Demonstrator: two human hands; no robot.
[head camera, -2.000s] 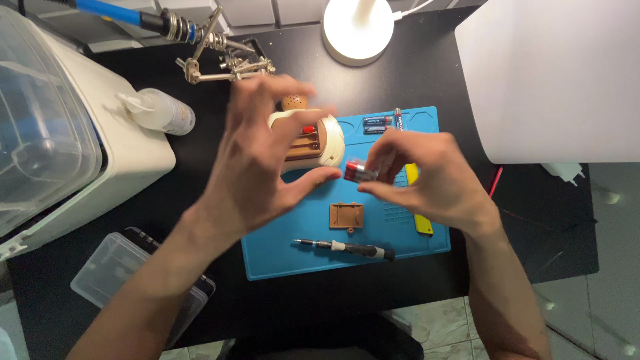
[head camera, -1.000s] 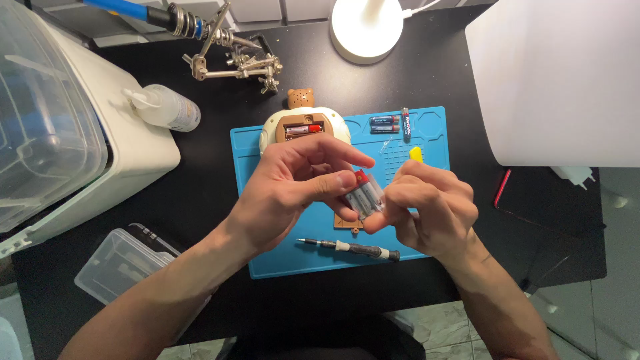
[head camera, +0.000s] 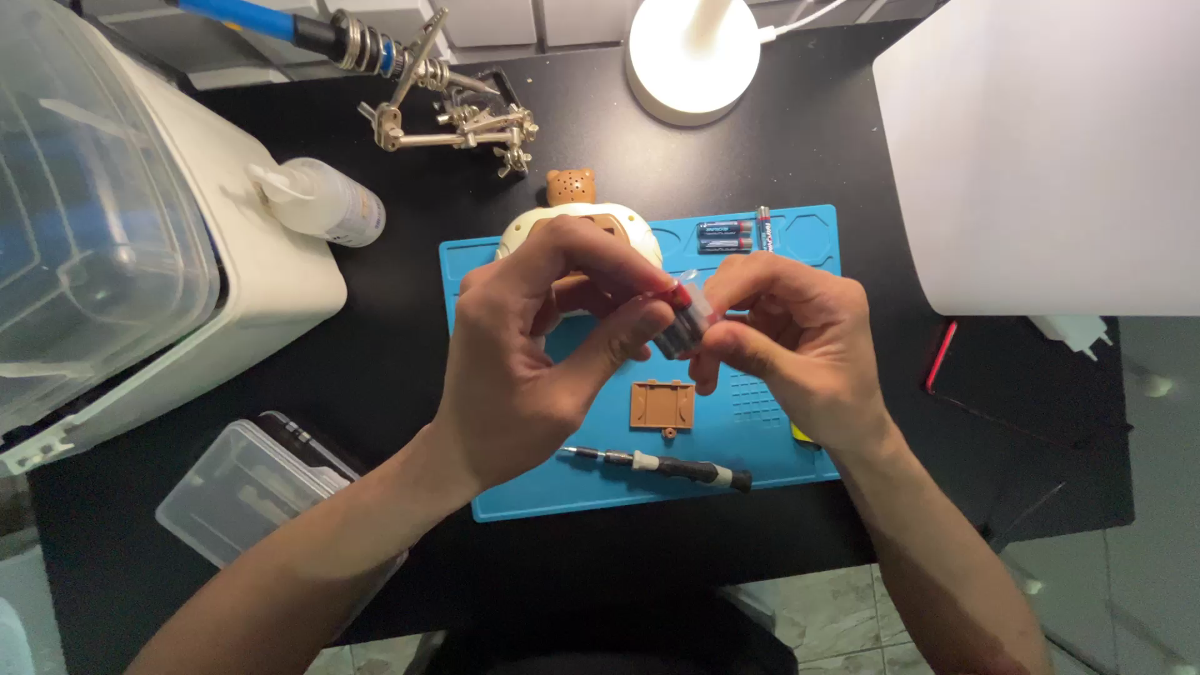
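Observation:
Over a blue silicone work mat (head camera: 525, 492), my left hand (head camera: 553, 347) grips a plastic-wrapped pack of batteries (head camera: 682, 321) with red ends. The fingertips of my right hand (head camera: 792, 342) pinch the wrap at the pack's right side. Behind my left hand lies a cream toy (head camera: 637, 225) with a brown bear-shaped piece (head camera: 571, 187) at its top; my fingers hide much of it. Several loose batteries (head camera: 725, 237) rest at the mat's upper right. Below the pack are a brown battery cover (head camera: 662, 405) and a screwdriver (head camera: 666, 466).
A helping-hands stand (head camera: 450, 141) with a soldering iron (head camera: 323, 37) is at the back left, beside a white lamp base (head camera: 694, 61). A white bottle (head camera: 323, 202), large bin (head camera: 272, 253) and clear plastic case (head camera: 244, 492) stand left. A yellow object (head camera: 803, 437) is partly behind my right wrist.
Two seconds ago my hands were farther apart at the fingertips, with the pack in my right hand. Now my left hand grips it too, and both hands hold it over the mat.

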